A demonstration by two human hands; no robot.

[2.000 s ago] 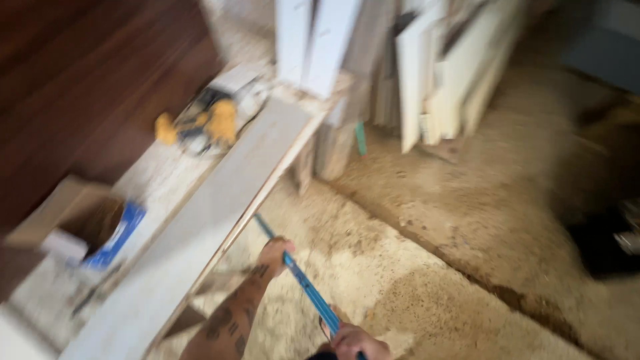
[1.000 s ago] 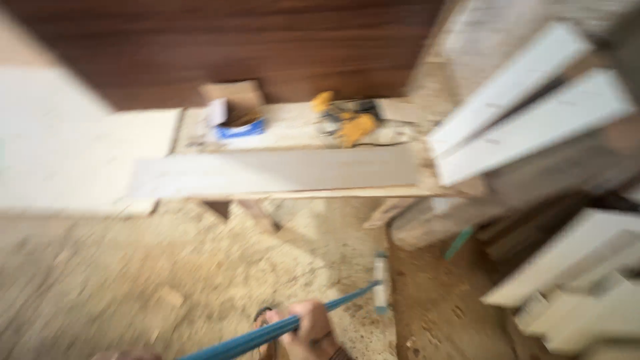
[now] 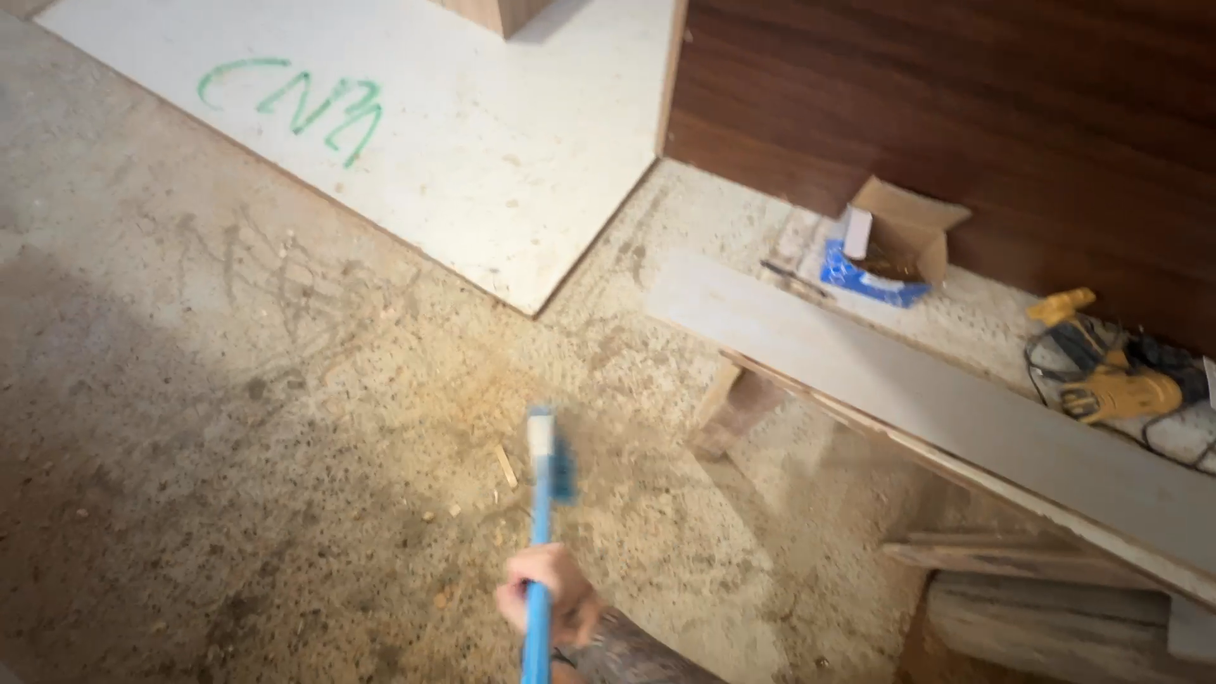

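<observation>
My right hand [image 3: 551, 584] is closed around the blue handle of a broom [image 3: 539, 513], its tattooed forearm coming in from the lower right. The broom's narrow head, white and blue with darker blue bristles, is blurred over the dusty speckled floor [image 3: 380, 494]. A small wood offcut [image 3: 505, 466] lies just left of the head, among crumbs of debris. A patch of skin shows at the bottom edge by the handle, and whose part it is cannot be told. My left hand cannot be made out.
A white board with green marking [image 3: 456, 190] lies upper left. On the right, a long pale board [image 3: 912, 380] rests on wooden supports. Behind it are an open blue-and-brown cardboard box [image 3: 879, 271], a yellow power tool [image 3: 1126, 394] with a cord, and a dark brown wood panel [image 3: 950, 114].
The view has swung left, bringing the green-marked board into sight. The broom now points away from me, with my right hand on its handle. Two hands on the handle showed two seconds ago.
</observation>
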